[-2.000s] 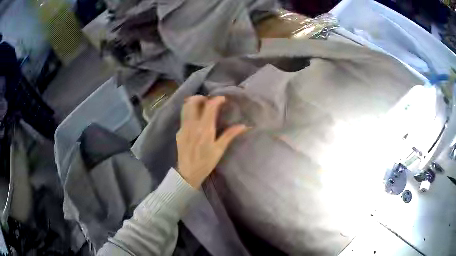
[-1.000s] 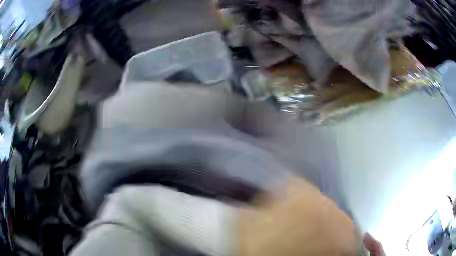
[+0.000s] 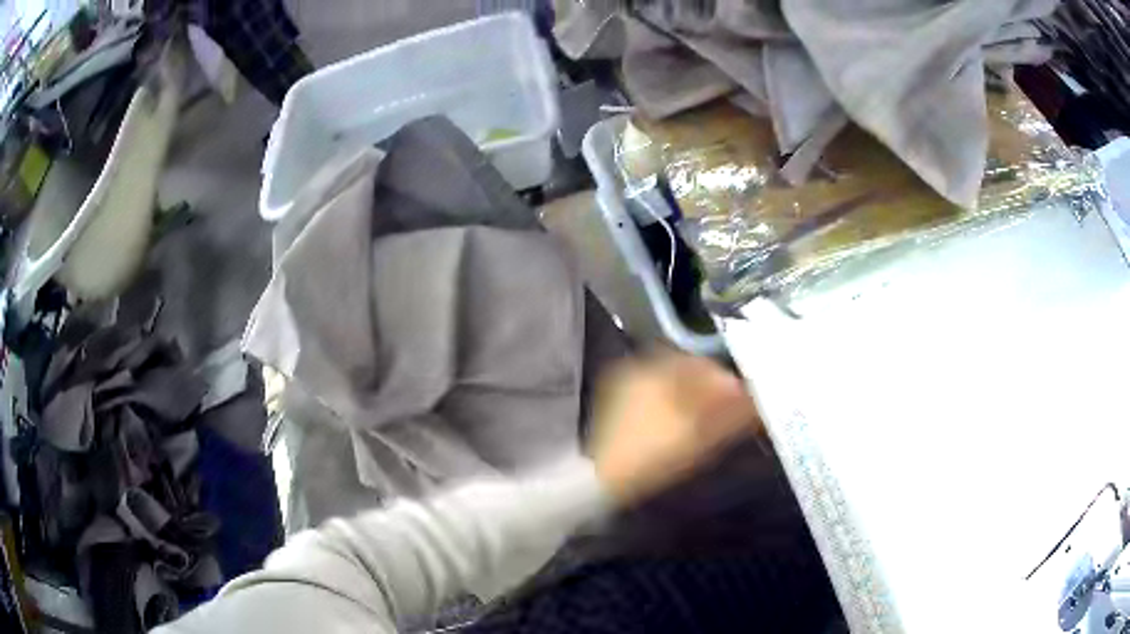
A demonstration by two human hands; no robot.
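Grey-brown cloth (image 3: 496, 322) lies folded and draped over the near side of a translucent pale bin (image 3: 545, 105), left of the sewing table. My left hand (image 3: 675, 427) is blurred, in a light ribbed sleeve, between this cloth and the left edge of the white machine tabletop (image 3: 942, 372). Its fingers cannot be made out, nor whether they hold anything. The needle plate area (image 3: 1084, 594) shows at the lower right, cut off by the edge. My right hand is not in view.
A brown, plastic-wrapped surface (image 3: 855, 211) with piled grey-brown cloth (image 3: 867, 74) is behind the tabletop. A second pale bin's rim (image 3: 632, 254) is beside it. Many dark cloth pieces (image 3: 136, 421) lie at the far left. The tabletop is partly glared out.
The large cloth has left the machine tabletop and now lies over the bin on the left. My left hand has moved back from it toward the table edge. The view has swung left.
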